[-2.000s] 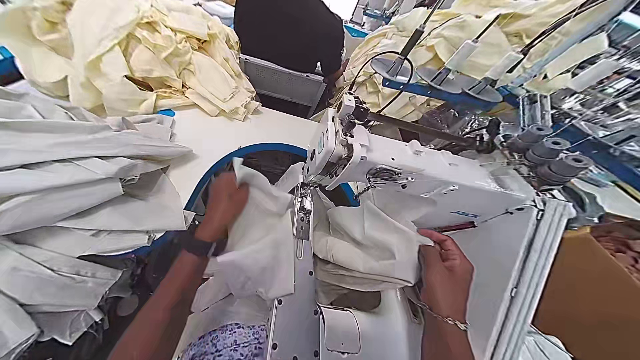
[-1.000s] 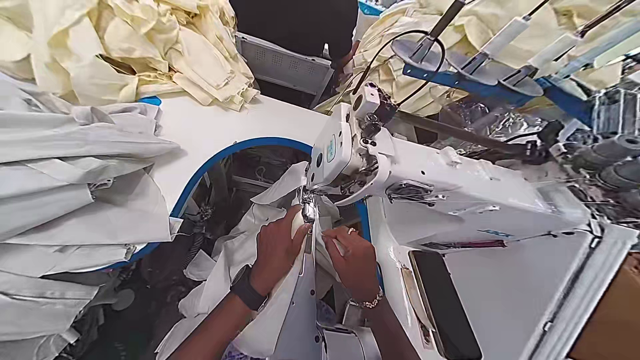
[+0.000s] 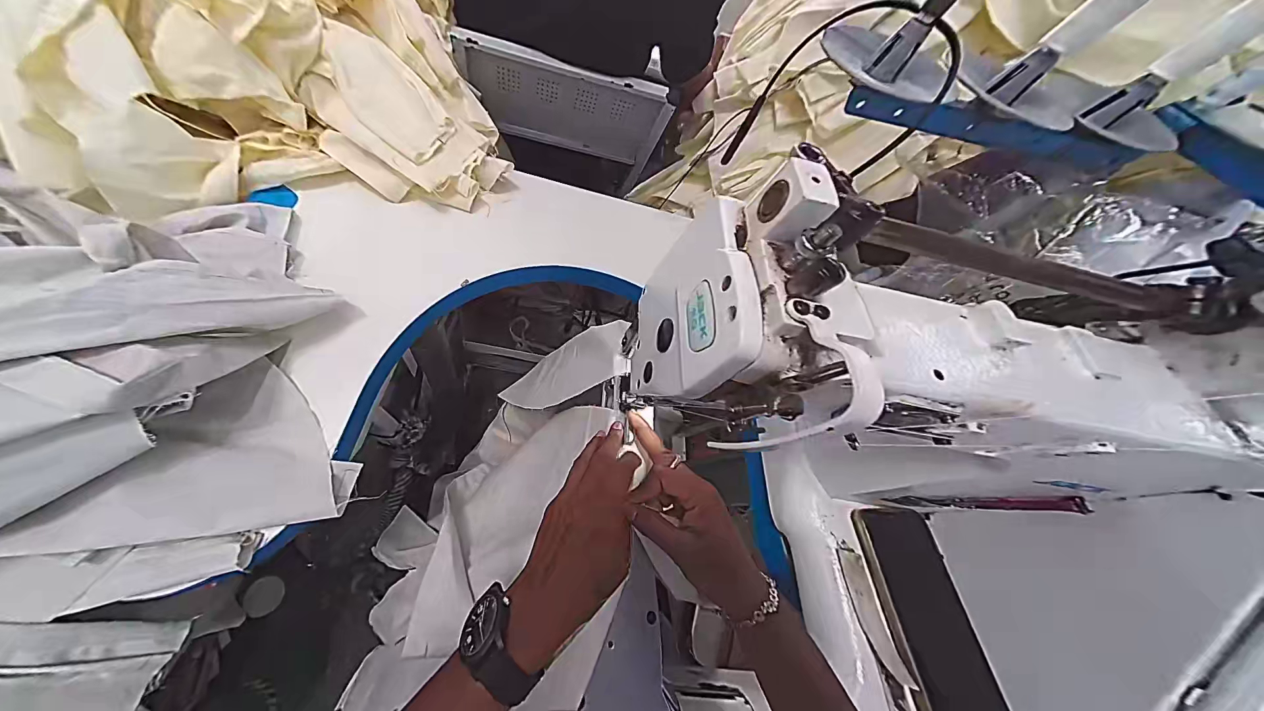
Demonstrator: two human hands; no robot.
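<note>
White fabric (image 3: 504, 494) hangs over the narrow arm of a Jack industrial sewing machine (image 3: 706, 306), with its upper part at the presser foot (image 3: 620, 393). My left hand (image 3: 583, 533), with a black watch at the wrist, lies on the fabric with its fingertips just below the foot. Close against it, my right hand (image 3: 696, 523), wearing a ring and a bracelet, pinches a folded edge of the fabric between thumb and fingers. The needle itself is too small to make out.
White cloth pieces (image 3: 168, 415) are heaped on the left of the blue-edged white table (image 3: 395, 237). Cream cloth (image 3: 326, 99) lies behind. Thread stands (image 3: 1017, 89) rise at the upper right. A dark phone-like object (image 3: 928, 602) rests on the machine's right side. Behind is a person in dark clothing (image 3: 592, 30).
Two seconds ago my hands were apart, holding the fabric on either side of the machine arm. They have come together just below the presser foot and stay there. The view has moved closer.
</note>
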